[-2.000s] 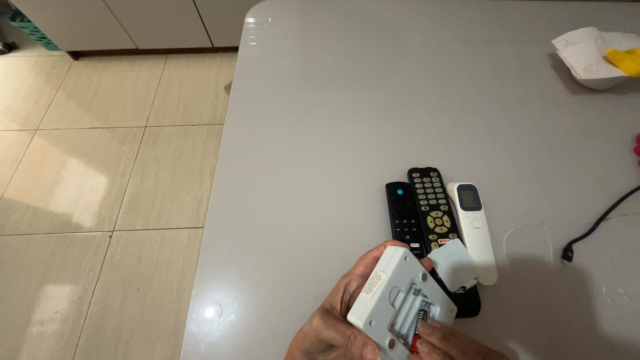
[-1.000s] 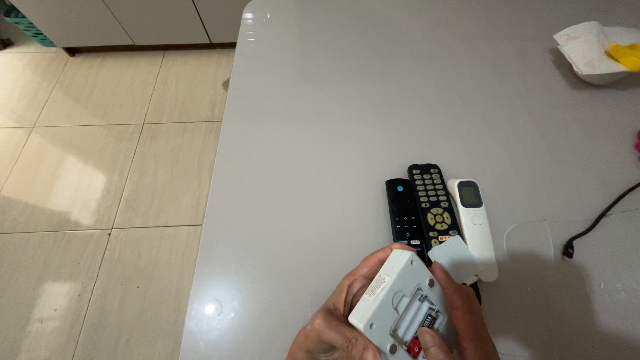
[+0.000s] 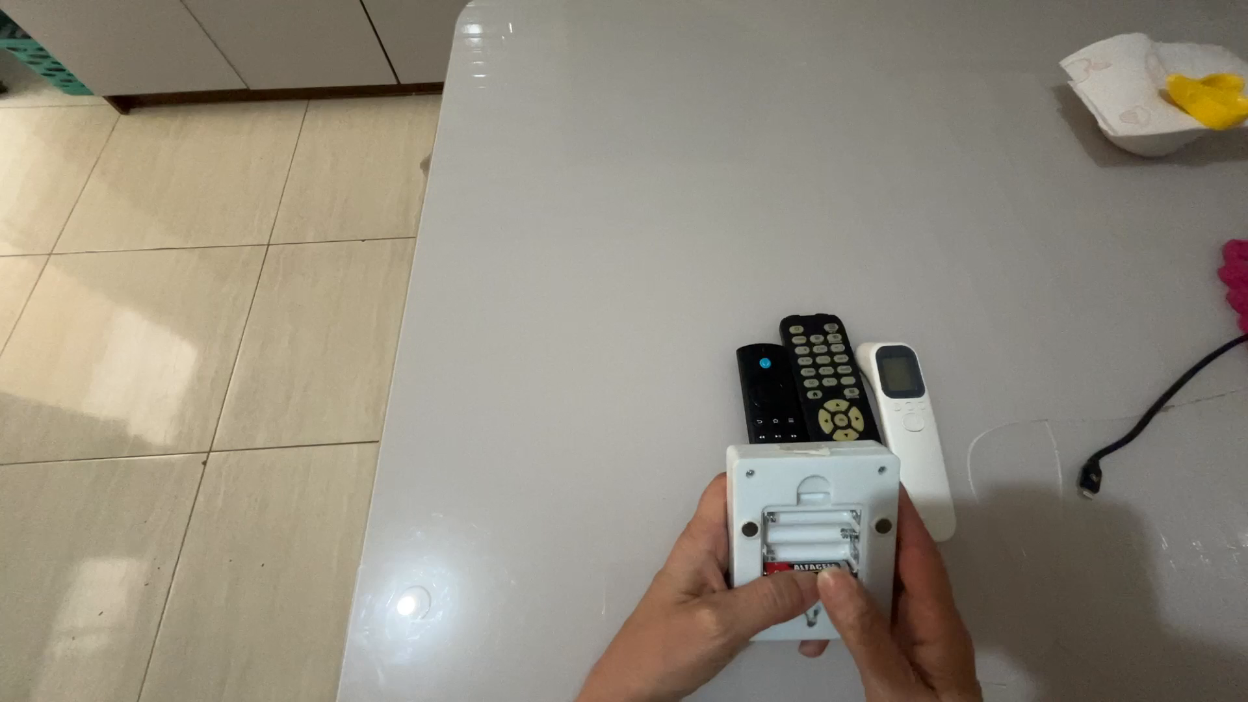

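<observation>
My left hand [image 3: 682, 609] and my right hand [image 3: 912, 624] hold a white plastic device [image 3: 813, 468] between them, its back facing up. Its battery compartment [image 3: 811, 534] is uncovered. A red and black battery [image 3: 809, 567] lies in the lowest slot, with both thumbs at its lower edge; the slots above it hold no battery. Just beyond the device are a small black remote control [image 3: 770, 395], a larger black remote control [image 3: 827, 375] with many buttons, and a white handheld device with a small display [image 3: 915, 439]. The device hides the lower ends of the black remotes.
These things rest on a glossy grey table [image 3: 604, 244]. A black cable [image 3: 1136, 424] with a plug lies at the right. Further back stands a white bowl [image 3: 1155, 141] with a paper napkin [image 3: 1121, 83] and a yellow item [image 3: 1209, 99]. A pink object [image 3: 1236, 278] is at the right edge.
The white device has turned more upright in view. My right hand has moved to its right side. The pale flat piece seen near my right fingers earlier is out of sight.
</observation>
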